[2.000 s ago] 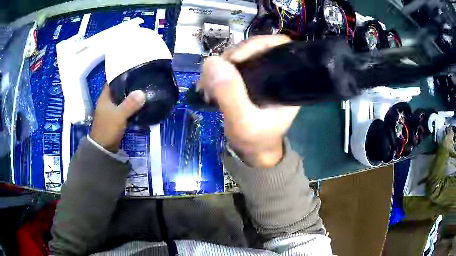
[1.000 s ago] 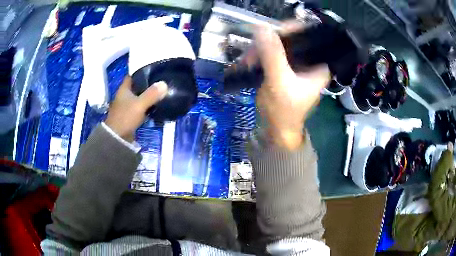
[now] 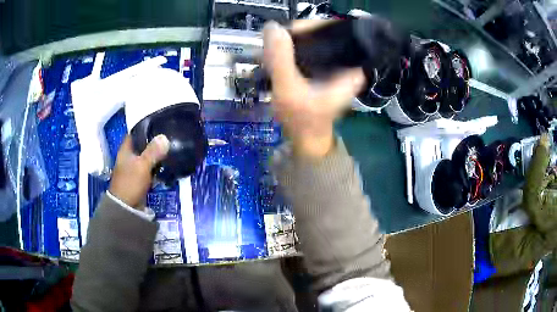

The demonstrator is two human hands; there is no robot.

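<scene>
A white-and-black PTZ dome camera lies on the blue printed work mat, its white wall bracket towards the left. My left hand holds the glossy black ball cover, thumb on its face. My right hand is raised at the screw feeder's right side and holds the blurred black electric screwdriver. The screwdriver's tip is too blurred to make out, near the screw feeder.
Several open camera units with black bowls and coloured wires stand at the back right. Another bracketed unit lies at the right. A brown cardboard box is below the bench edge. Another person's sleeve shows at far right. Clear plastic lies at left.
My right hand with the screwdriver has moved from beside the black ball, away to the right and up towards the feeder. My left hand keeps its hold on the camera. The view has shifted.
</scene>
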